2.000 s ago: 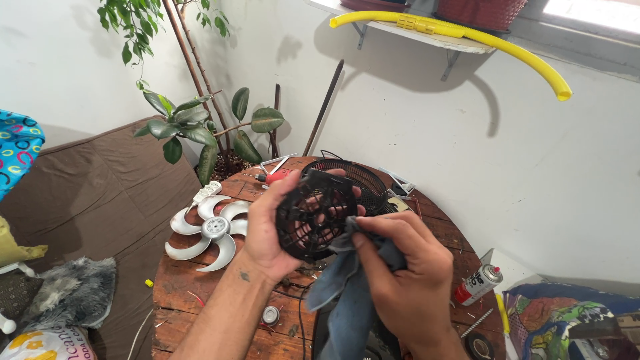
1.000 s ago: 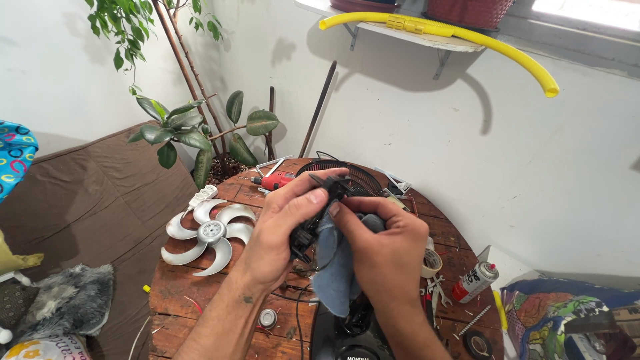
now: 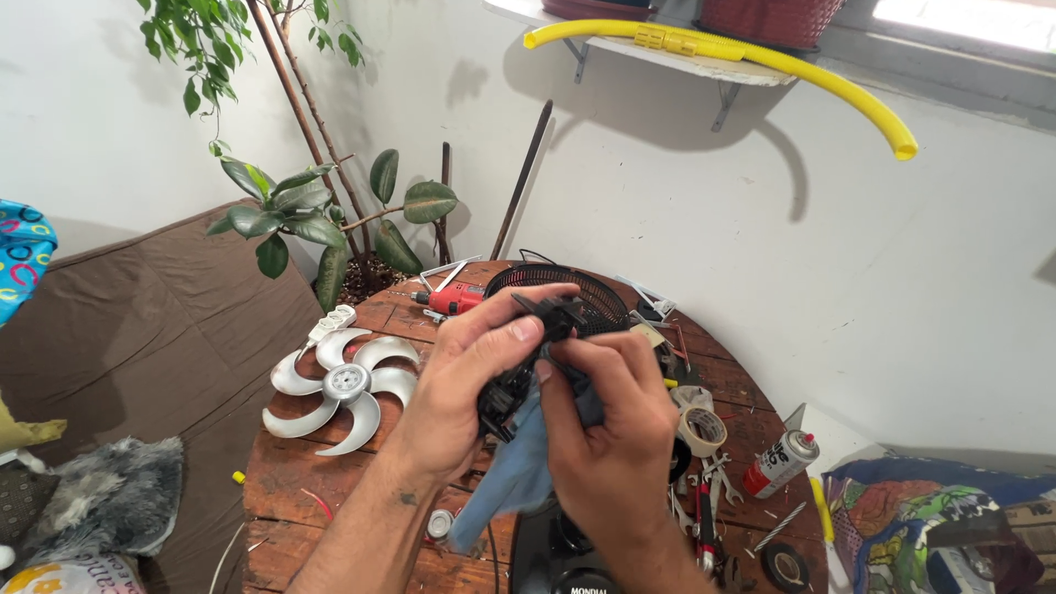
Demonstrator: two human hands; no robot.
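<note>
My left hand grips a black plastic fan part, tilted so that its edge faces me. The thumb and fingers of my right hand pinch a blue-grey cloth against the upper part of it. The cloth hangs down between my wrists. Below my hands stands a black fan base, partly covered by the cloth and my right hand. Behind them lies a round black fan grille. A silver fan blade rests on the wooden table to the left of my hands.
On the round wooden table are a red drill, a white power strip, masking tape, wrenches, a spray can, a drill bit and black tape. A potted plant stands behind, and a shelf holds yellow tubing.
Two seconds ago the black part's round, slotted face showed; my left hand has since turned it edge-on. My right hand, with the cloth, has moved to its upper part.
</note>
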